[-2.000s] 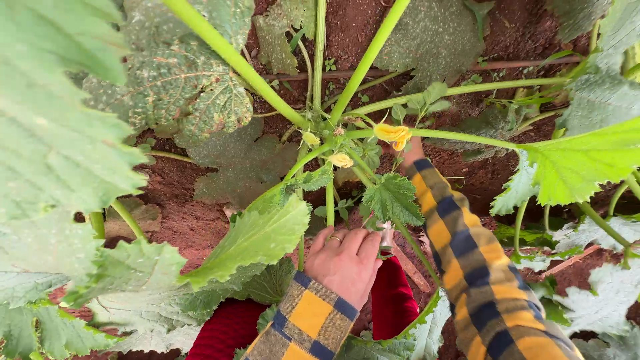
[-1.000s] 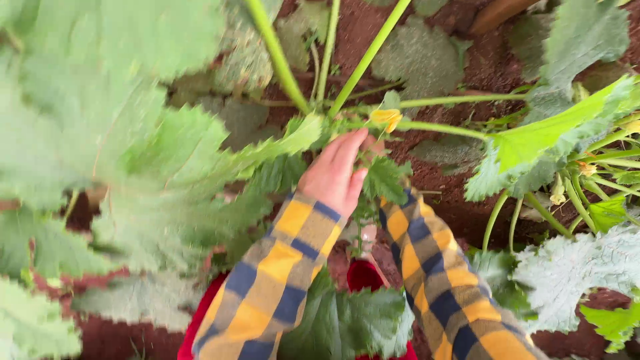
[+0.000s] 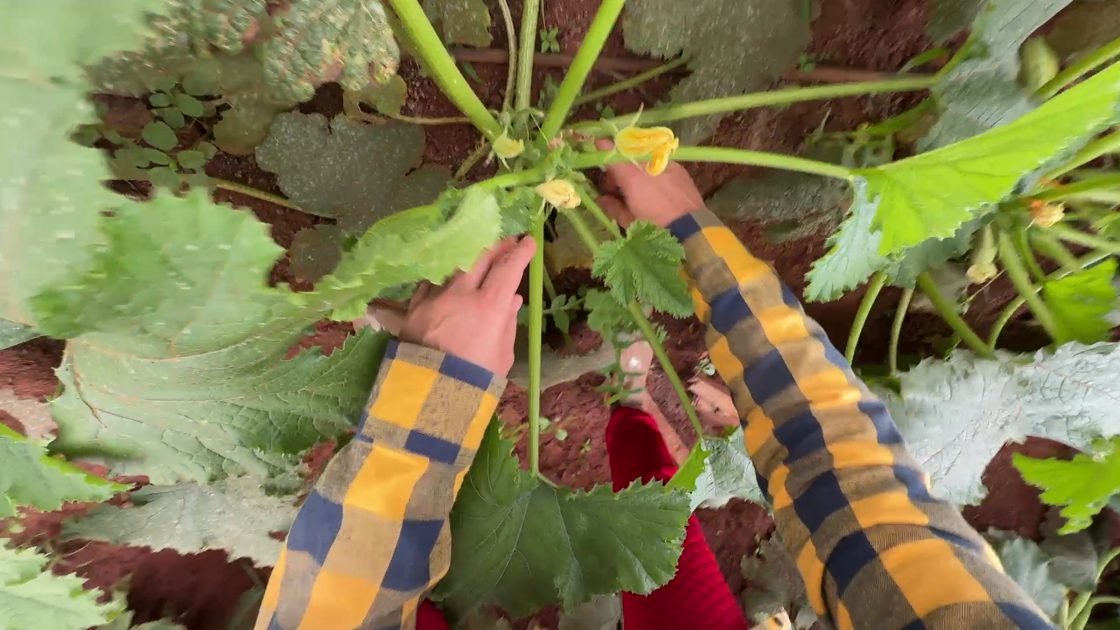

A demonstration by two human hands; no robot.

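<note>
A squash plant's crown (image 3: 542, 157) spreads thick green stalks near the upper middle. My left hand (image 3: 468, 306) is below and left of it, under a serrated leaf (image 3: 429, 249) and beside an upright stalk (image 3: 535, 350); its fingertips are partly hidden, so any grip does not show. My right hand (image 3: 652, 188) reaches in from the right, just under a yellow wilted flower (image 3: 647, 144), its fingers hidden behind stalks. A pale withered flower (image 3: 558, 193) hangs between the hands, and a small curled leaf (image 3: 643, 267) lies below my right hand.
Large leaves (image 3: 175, 394) crowd the left side, and a broad leaf (image 3: 569, 534) spreads between my forearms. A bright leaf (image 3: 989, 166) reaches in from the right, near another squash plant (image 3: 1024, 236). Red soil (image 3: 569, 437) shows among the stalks. My red-clad leg (image 3: 674, 560) is below.
My left hand has moved down and left, away from the yellow flower, where it was a second ago. My right hand is again beneath that flower, with more of it showing.
</note>
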